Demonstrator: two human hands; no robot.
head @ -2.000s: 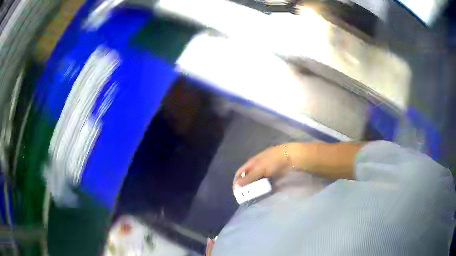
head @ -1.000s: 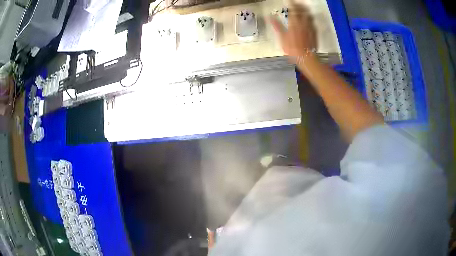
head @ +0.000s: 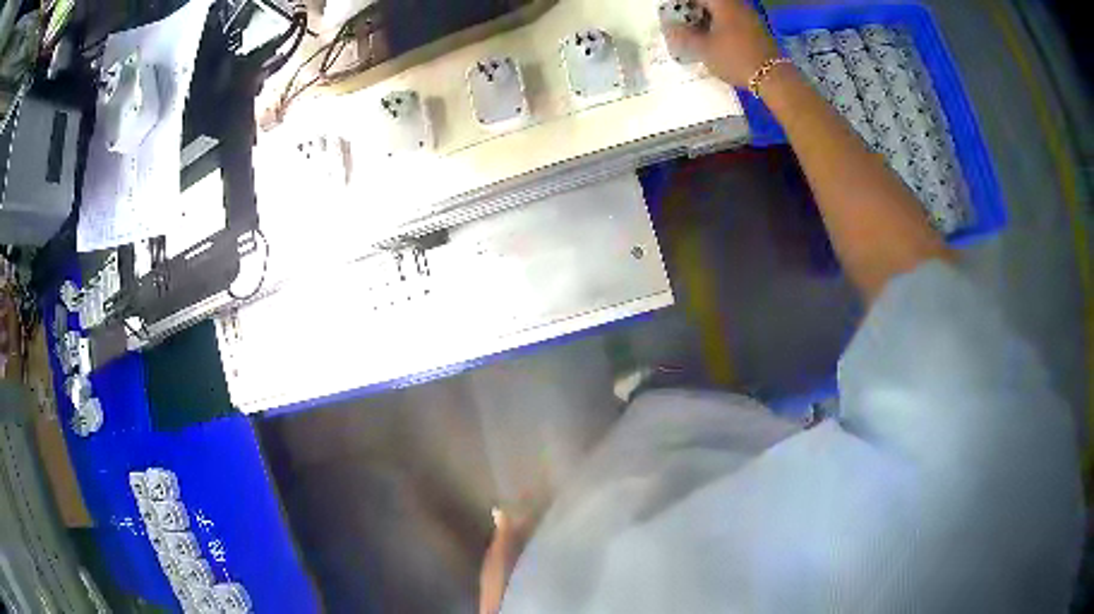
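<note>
Several white socket units stand in a row on the long pale side station point(head: 456, 150); one unit point(head: 496, 90) is near the row's middle and another point(head: 590, 62) is to its right. My right hand point(head: 729, 46) is at the right end of the row, with its fingers on the rightmost socket unit point(head: 681, 26). My left hand point(head: 496, 558) is low in the picture, small and partly hidden by the sleeve and clothing; whether it holds anything cannot be told.
A blue crate point(head: 986, 180) filled with rows of white units stands at right. A blue mat point(head: 246, 480) with units in rows lies at lower left. A paper sheet point(head: 144, 180) with a white unit on it, cables and a grey box point(head: 38, 168) are at upper left.
My right hand has come down from above the station's right end onto the rightmost unit. The view has shifted and tilted. Two seconds ago this hand held a white unit near my body.
</note>
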